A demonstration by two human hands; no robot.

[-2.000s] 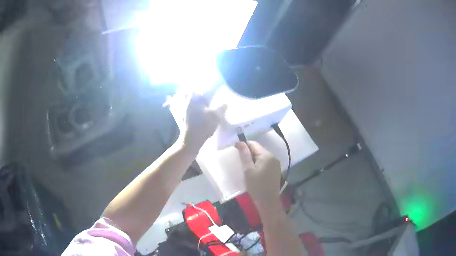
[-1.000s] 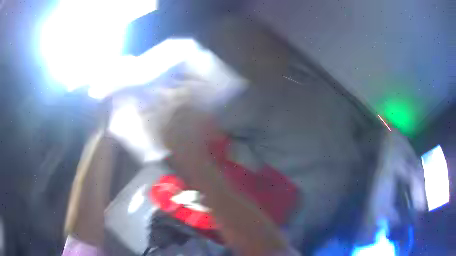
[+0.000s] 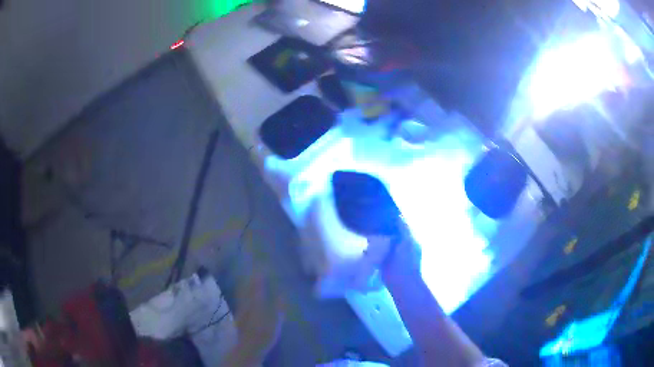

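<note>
A projector unit point(image 3: 363, 203) with a white body and a black rounded face is at the near-left side of the long white table point(image 3: 459, 269). My right hand point(image 3: 400, 252) is at its lower right edge and appears to grip it; glare and blur hide the fingers. My left hand point(image 3: 257, 319) seems to be the blurred skin-coloured shape low in the picture, away from the unit; its fingers cannot be made out. Two more black-faced units stand on the table, one farther back point(image 3: 297, 126) and one at the right point(image 3: 495, 183).
A flat black square point(image 3: 287, 63) and a laptop point(image 3: 308, 21) are at the far table end. Red equipment point(image 3: 100, 326) and a white board point(image 3: 183, 308) are at lower left. Crates with yellow labels point(image 3: 570, 246) are at right. A bright glare point(image 3: 574, 75) is upper right.
The view has swung from the low stand to the long table. My right hand has left the cable at the earlier unit and is now at a unit on the table.
</note>
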